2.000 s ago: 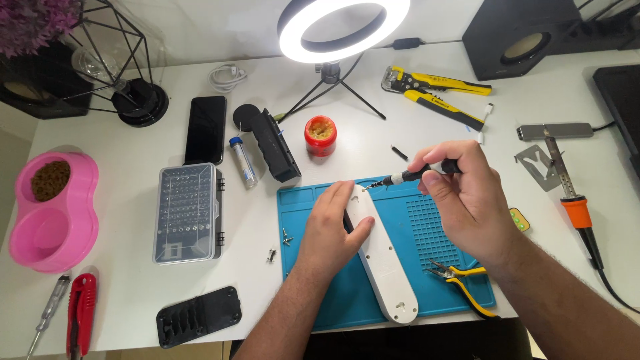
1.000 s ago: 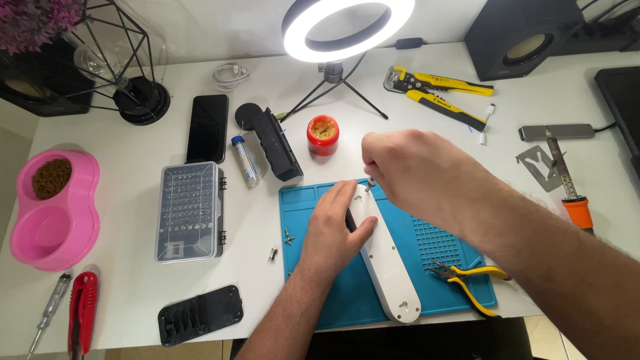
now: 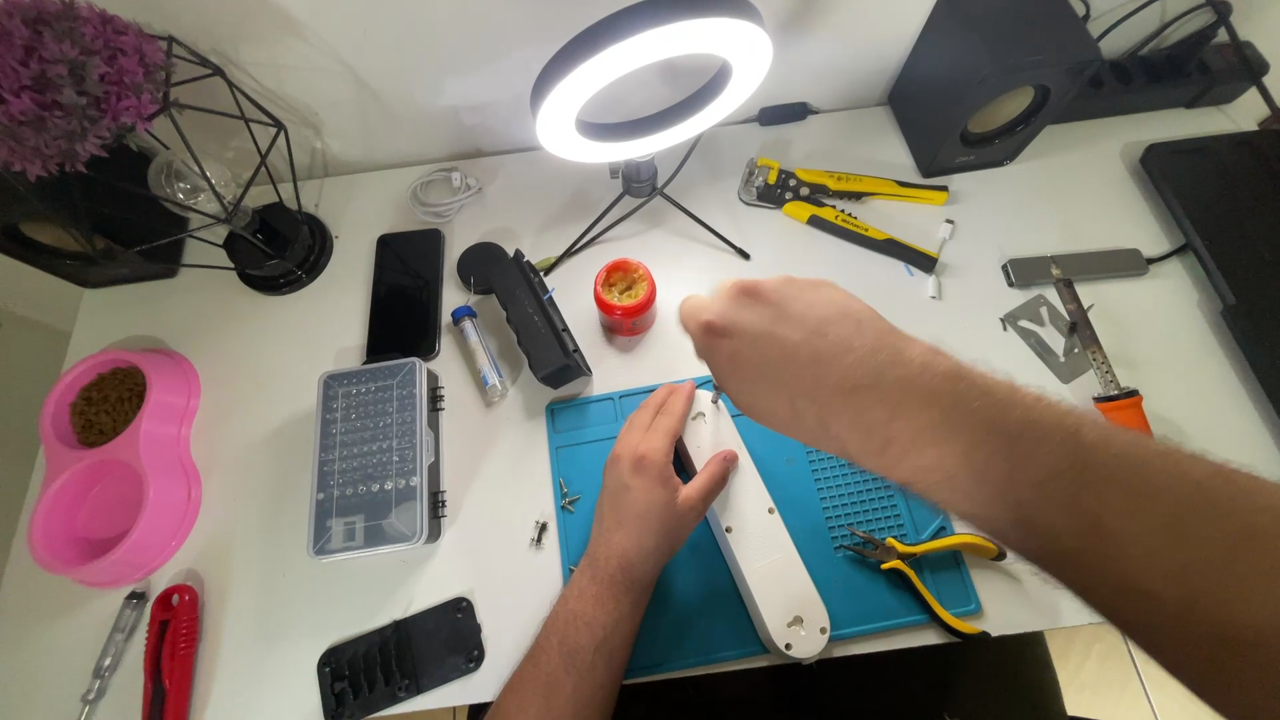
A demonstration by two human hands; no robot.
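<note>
A long white plastic housing [image 3: 765,545], with rounded ends and screw holes, lies diagonally on a blue silicone work mat [image 3: 670,620]. My left hand [image 3: 655,470] grips its upper part, fingers along the left side and thumb on top. Above the housing's far end, my right hand [image 3: 770,330] is closed round a screwdriver [image 3: 716,394]; only its metal end shows, pointing down at a hole near that end. The handle is hidden in my fist. Loose screws [image 3: 568,497] lie on the mat's left part. Yellow-handled pliers [image 3: 925,560] rest over the mat's right edge.
Left of the mat are a clear-lidded bit case [image 3: 370,460], a black plastic cover [image 3: 400,655] and a solder tube [image 3: 480,355]. A red jar [image 3: 625,300] stands beyond the mat, before the ring light's tripod [image 3: 640,185]. At right lies a soldering iron [image 3: 1095,350].
Two seconds ago the screwdriver was held nearly level with its handle showing. My right hand has since turned over and brought it upright over the housing's far end. My left hand stays on the housing.
</note>
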